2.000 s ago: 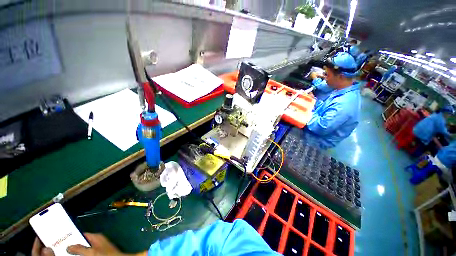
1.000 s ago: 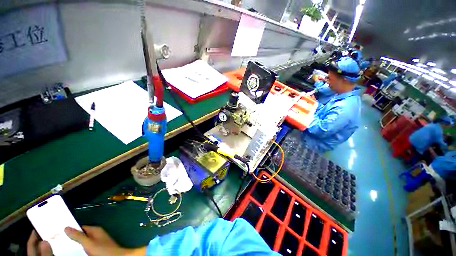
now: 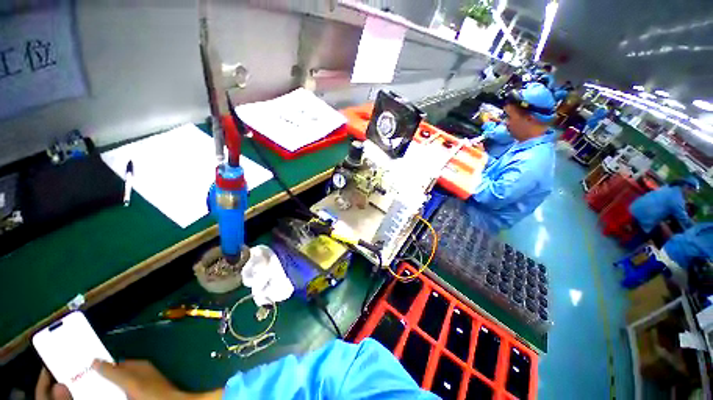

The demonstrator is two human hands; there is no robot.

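Observation:
A smartphone (image 3: 72,351) with a lit white screen and small reddish text is held at the lower left, tilted. My left hand (image 3: 48,387) grips its left edge from below and is mostly cut off by the picture's edge. My right hand (image 3: 137,380) reaches in from the right in a blue sleeve, its fingers at the phone's right edge and a fingertip over the lower screen.
A blue electric driver (image 3: 230,211) hangs over a round pot (image 3: 221,275) beside crumpled white tissue (image 3: 266,275). A yellow-handled tool (image 3: 193,312) and wire loop (image 3: 252,320) lie on the mat. A red phone tray (image 3: 453,294) stands right. A blue-smocked person (image 3: 512,168) sits beyond.
The view has shifted slightly. The phone stays held at the lower left. The red text on its screen looks partly covered by my right fingertip, which has moved up the screen since the oldest frame.

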